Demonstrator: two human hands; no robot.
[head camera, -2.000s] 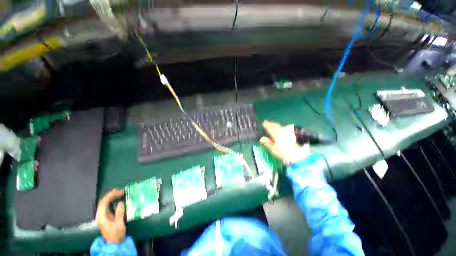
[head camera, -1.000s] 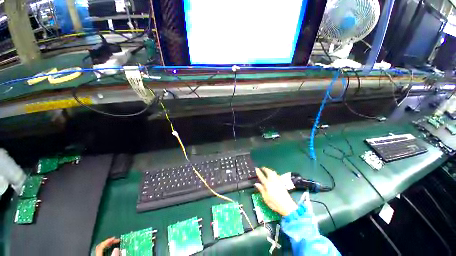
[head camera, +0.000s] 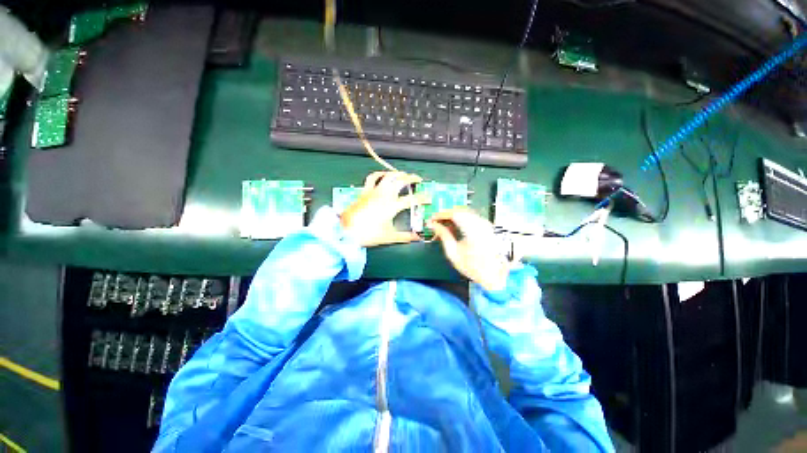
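Note:
Several green circuit boards lie in a row before the keyboard. Both my hands are at the third board (head camera: 444, 195). My left hand (head camera: 380, 212) grips its left edge, with fingers above and thumb below. My right hand (head camera: 467, 246) is at its lower edge, fingertips pinched together close to my left thumb; what they pinch is too small to tell. A yellowish test cable (head camera: 356, 124) hangs from above and ends at my left hand. The leftmost board (head camera: 272, 209) and the rightmost board (head camera: 520, 205) lie flat. The second board (head camera: 345, 196) is mostly hidden by my left hand.
A black keyboard (head camera: 398, 115) lies behind the boards. The scanner (head camera: 591, 180) is right of it, near a blue coiled cord (head camera: 708, 111). A dark sheet (head camera: 124, 115) lies left, with boards (head camera: 53, 122) along it. Black totes (head camera: 155, 327) stand below the bench edge.
The view has tilted down. My left hand has moved from the leftmost board to the third one. My right hand has left the area by the scanner and rightmost board and joined it.

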